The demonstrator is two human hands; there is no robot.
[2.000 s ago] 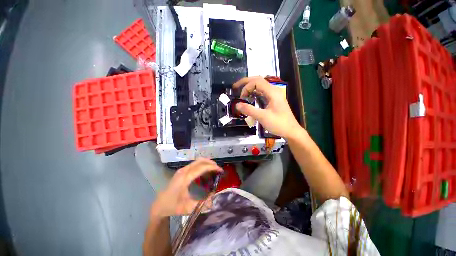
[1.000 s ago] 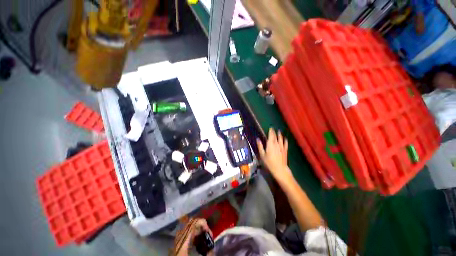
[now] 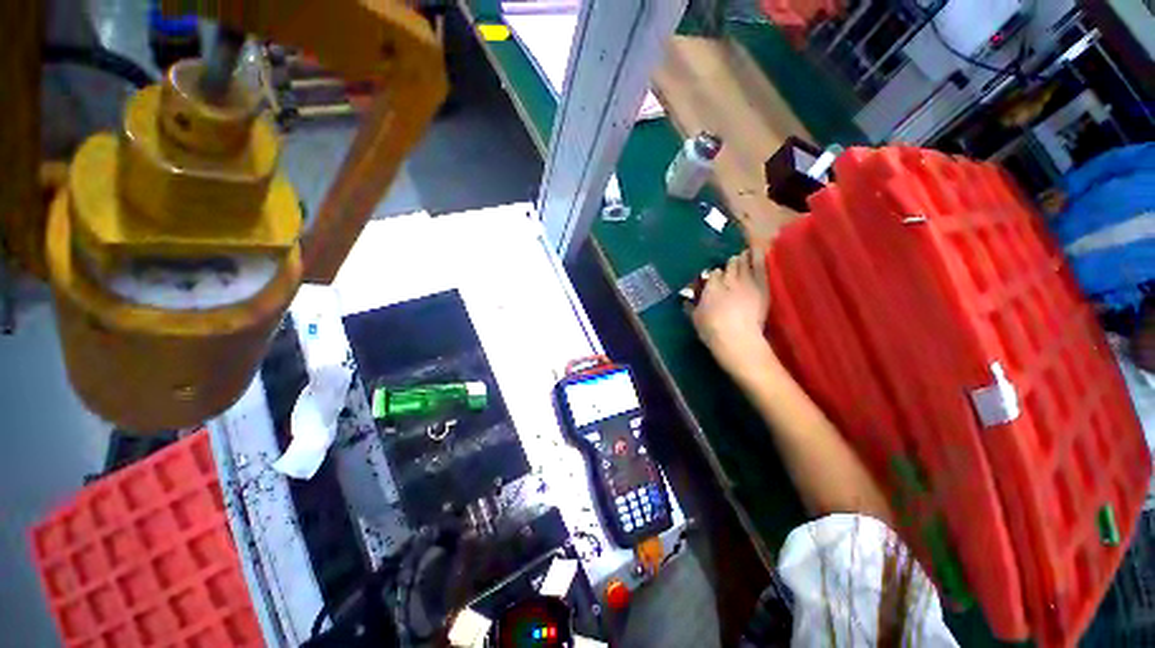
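Note:
My right hand [image 3: 732, 304] is at the small loose parts beside the red tray stack [image 3: 874, 367] on the green bench. A small dark part [image 3: 692, 291] shows at its fingertips; I cannot tell whether it is gripped. My left hand is out of the picture. The black fixture with white tabs [image 3: 555, 580] is cut off by the bottom edge. A dark round unit [image 3: 530, 625] with a small lit coloured patch sits between its tabs. The handheld terminal [image 3: 619, 453] lies on the machine's right side, its screen lit.
A large yellow-orange cylindrical unit [image 3: 165, 279] hangs at the upper left. A green cylindrical part [image 3: 428, 401] lies on the black plate. A pale strip [image 3: 317, 411] lies left of it. A metal canister [image 3: 692, 166] and a clear tray [image 3: 642, 287] stand on the bench. A red tray [image 3: 146, 544] is low left.
My view has tilted up and turned toward the bench. My right hand has gone from the fixture, past the terminal, to the loose parts. My left hand, holding a dark unit earlier, has left the picture.

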